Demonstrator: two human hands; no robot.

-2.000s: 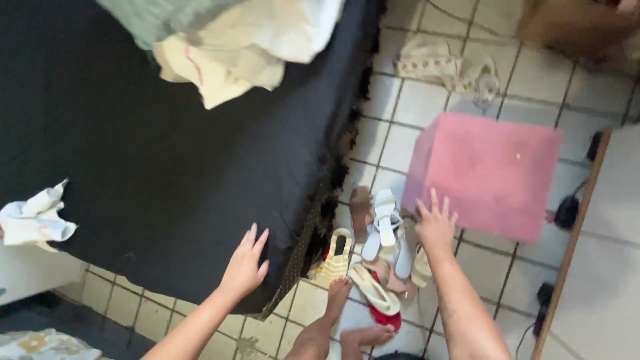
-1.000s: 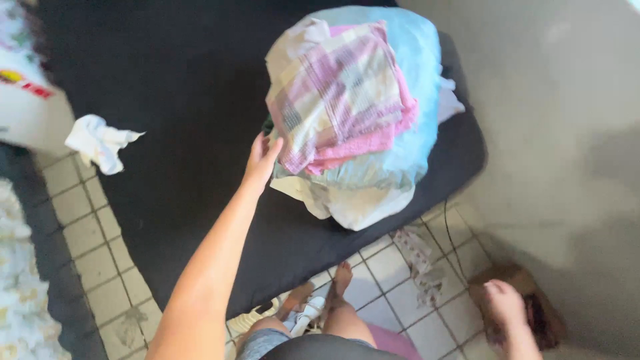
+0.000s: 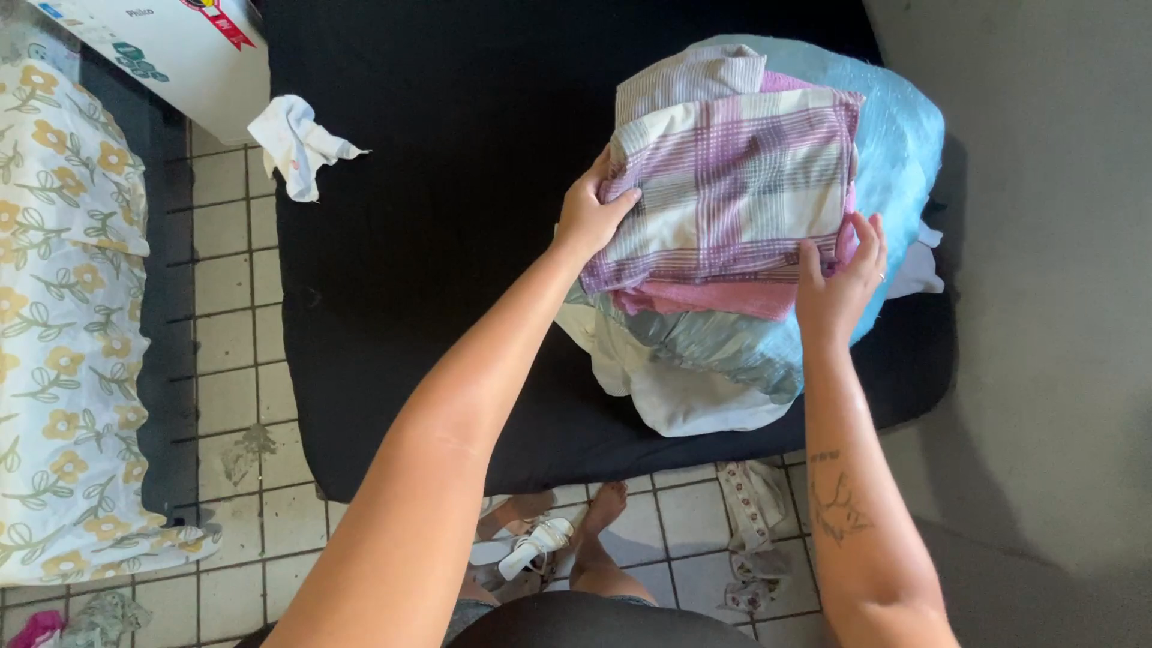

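Note:
A folded plaid cloth (image 3: 720,189) in purple, white and grey lies on top of a pile on the black-covered bed (image 3: 405,270). My left hand (image 3: 598,211) grips its left edge, thumb on top. At its lower right corner, my right hand (image 3: 841,274) pinches the edge between thumb and fingers. Pink cloth (image 3: 711,299) shows beneath it, and a striped cloth (image 3: 684,81) behind. All of this rests on a light-blue bundle (image 3: 900,153), with white fabric (image 3: 702,396) under its near side.
A crumpled white cloth (image 3: 301,148) lies at the bed's left edge. Left stand a white printed box (image 3: 189,54) and something draped in floral fabric (image 3: 72,315). Sandals (image 3: 540,544) and patterned cloth (image 3: 756,531) lie on the tiled floor by my feet. A grey wall (image 3: 1062,270) is at right.
The view has swung from the floor and pink box to the pile. My right hand, away from the pile one second ago, has come to the plaid cloth's right side.

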